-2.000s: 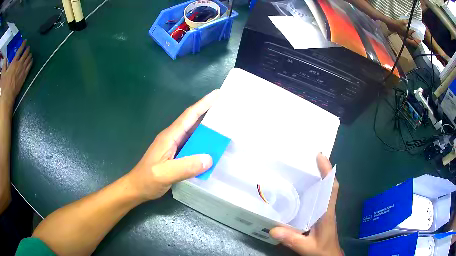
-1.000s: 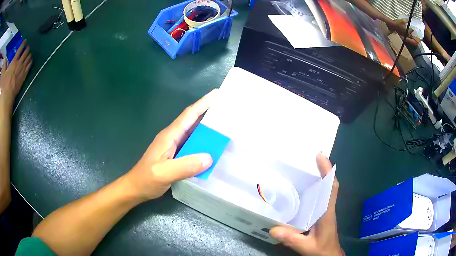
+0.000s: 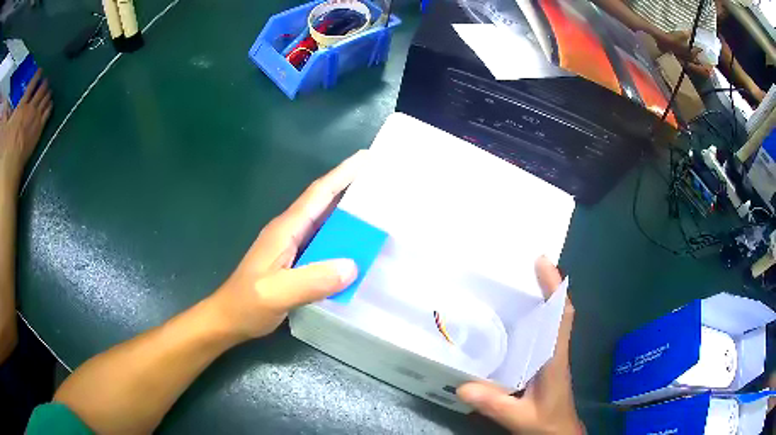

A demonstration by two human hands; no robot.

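Observation:
An open white retail box (image 3: 383,358) is tilted between my hands, its white lid (image 3: 476,187) raised at the far side. A white oval device (image 3: 478,340) lies inside, with thin coloured wires (image 3: 442,326) on it. My left hand (image 3: 285,268) holds the box's left end, its thumb pressing on a small bright blue block or panel (image 3: 345,246) at that end. My right hand (image 3: 544,382) holds the right end, fingers behind the white side flap (image 3: 544,340) and thumb on the near wall.
A blue parts bin (image 3: 328,64) with a tape roll (image 3: 340,21) stands at the far side. A black carton (image 3: 519,119) lies behind the lid. Two open blue-lidded boxes (image 3: 655,357) sit at right. Cables (image 3: 689,191) lie far right. Another person's hand (image 3: 25,119) is at left.
The whole view has shifted very slightly. My hands keep the same hold on the box, and the box contents look unchanged.

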